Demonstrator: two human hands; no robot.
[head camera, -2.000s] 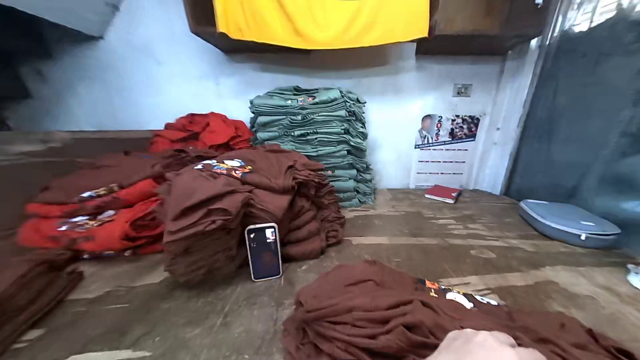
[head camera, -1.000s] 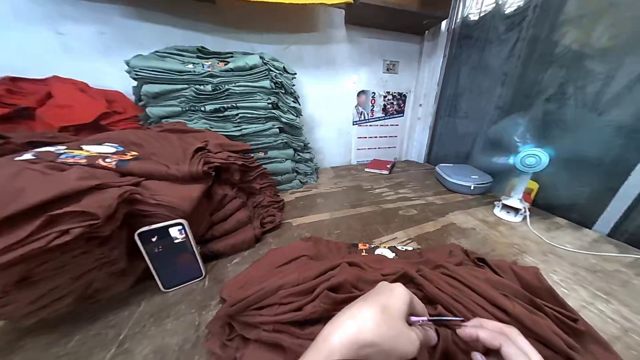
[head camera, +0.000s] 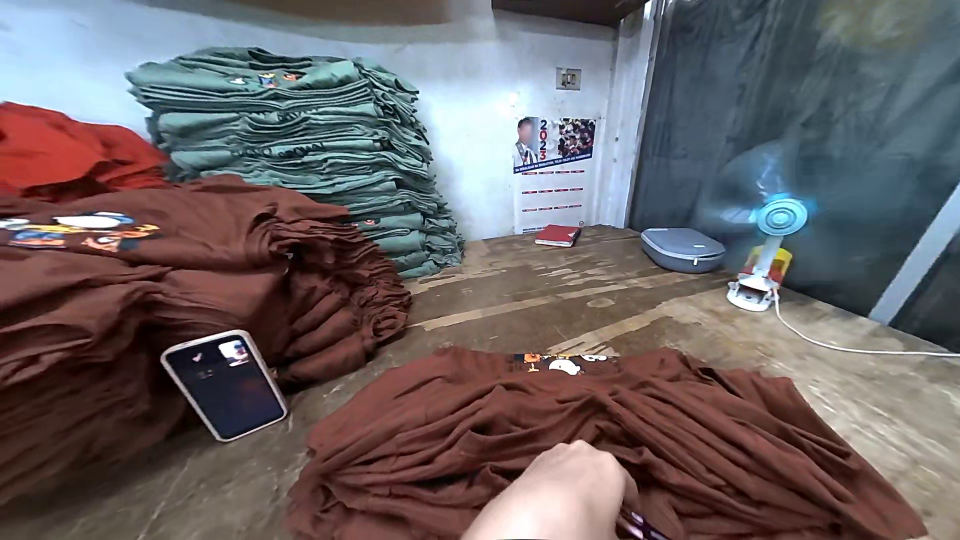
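A bunched stack of brown fabric garments (head camera: 465, 427) with a printed motif lies on the table before me. My left hand (head camera: 574, 476) rests knuckles-up on its front folds, the fingers curled down and mostly hidden. Just right of that hand, at the bottom edge, part of a small slim purplish tool (head camera: 637, 525) shows; which hand has it I cannot tell. My right hand is out of view. A smartphone (head camera: 225, 386) leans upright against a larger pile of brown printed garments (head camera: 217, 292) on the left.
Behind the brown pile stand a tall stack of folded green garments (head camera: 277, 127) and red cloth (head camera: 67, 150). Farther back are a red booklet (head camera: 558, 235), a grey zippered case (head camera: 682, 250) and a running small fan (head camera: 780, 217) with a white cable (head camera: 847, 349). A calendar (head camera: 553, 187) hangs on the wall.
The view has turned right and down since the earliest frame. A second ago both my hands were on the brown cloth with the slim tool between them; now my right hand is out of view.
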